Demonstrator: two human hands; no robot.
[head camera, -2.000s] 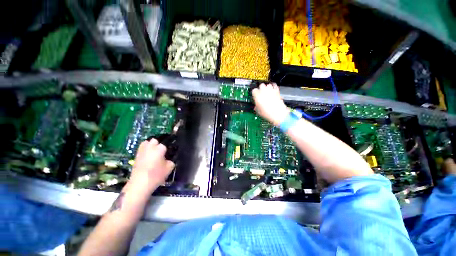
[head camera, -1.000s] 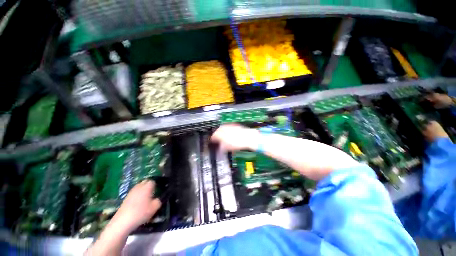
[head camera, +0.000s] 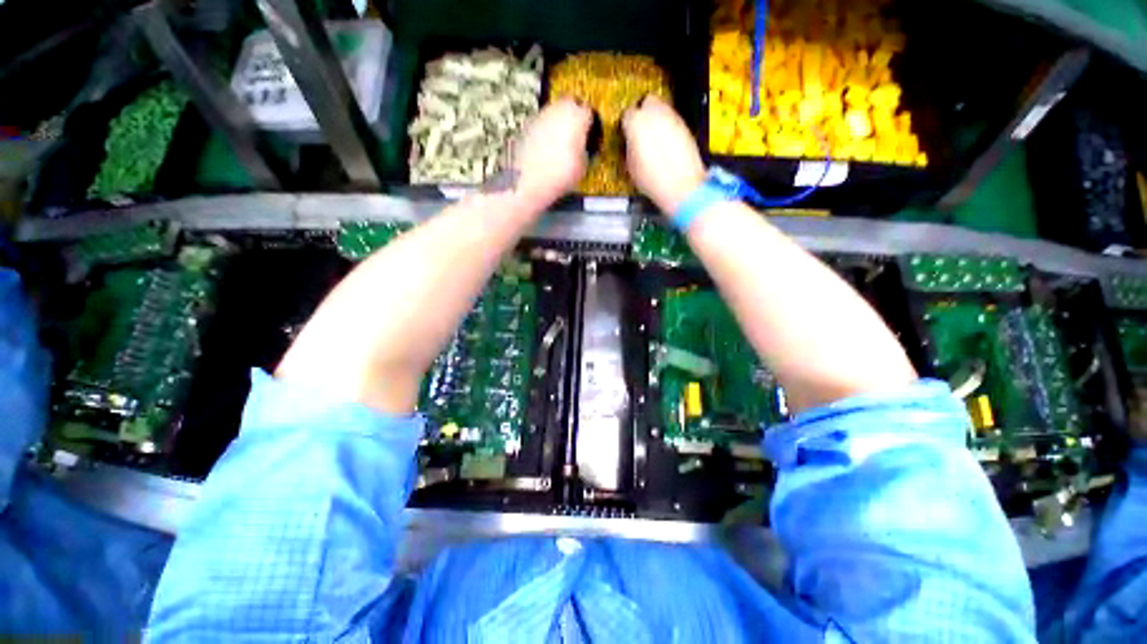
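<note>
Small yellow components (head camera: 613, 76) lie heaped in the middle bin behind the far rail. My left hand (head camera: 555, 147) reaches into the left side of this bin, and my right hand (head camera: 660, 147) reaches into its right side. The fingertips dip toward the pieces; whether they pinch any cannot be told. A light blue strap with a blue cord is on my right wrist. One circuit board (head camera: 484, 365) lies partly under my left forearm. Another circuit board (head camera: 717, 330) lies partly under my right forearm, with one yellow block on it.
Pale components (head camera: 472, 116) fill the bin to the left, large yellow components (head camera: 811, 94) the bin to the right. Metal rails (head camera: 868, 235) run along the far and near sides. Another circuit board (head camera: 994, 365) lies at the right. Blue sleeves of other people show at both edges.
Both hands have moved from over the boards and pallets up into the small yellow components' bin. The view has levelled and shifted. The boards and pallets stand further right relative to the bins.
</note>
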